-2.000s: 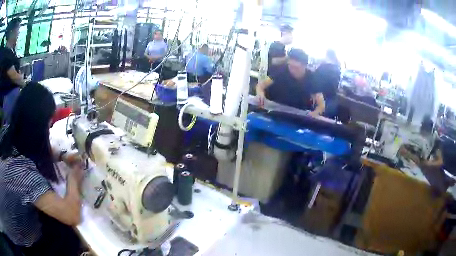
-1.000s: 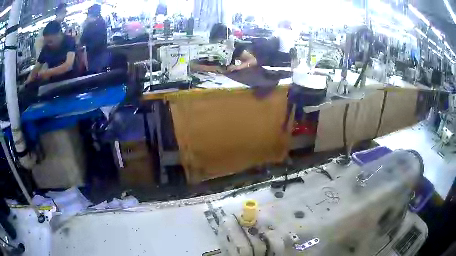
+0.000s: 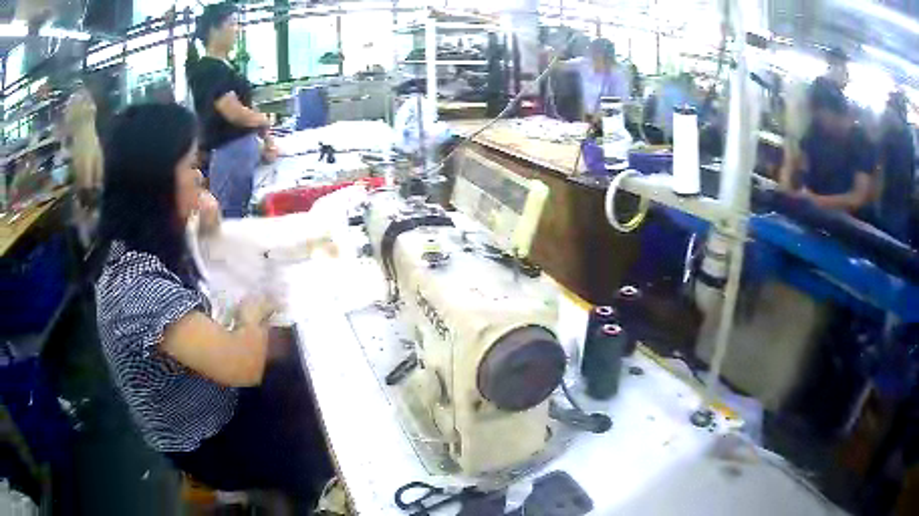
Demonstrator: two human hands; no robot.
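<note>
Neither of my hands is in the picture. Nearest in front of me is a cream industrial lockstitch machine (image 3: pixel 438 312) on a white tabletop (image 3: pixel 645 433). Its dark round handwheel (image 3: pixel 521 369) faces me. Black-handled scissors (image 3: pixel 438 498) lie beside the handwheel end, next to a dark flat pad (image 3: pixel 552 496). Several dark thread cones (image 3: pixel 605 359) stand upright behind the machine. A seated person (image 3: pixel 176 333) at the left holds thin white fabric (image 3: pixel 252 264), with one hand raised near the face.
A pale thread stand (image 3: pixel 734 222) with a white cone (image 3: pixel 685 151) rises behind the table. A control panel (image 3: pixel 499 202) sits above the machine. A person (image 3: pixel 230 111) stands at back left. Another person (image 3: pixel 831 151) works behind a blue-draped table (image 3: pixel 806 252) at right.
The view swung right to a worn machine with a yellow knob, then back left to the cream machine. The seated person now holds up white fabric, and more of the back left shows.
</note>
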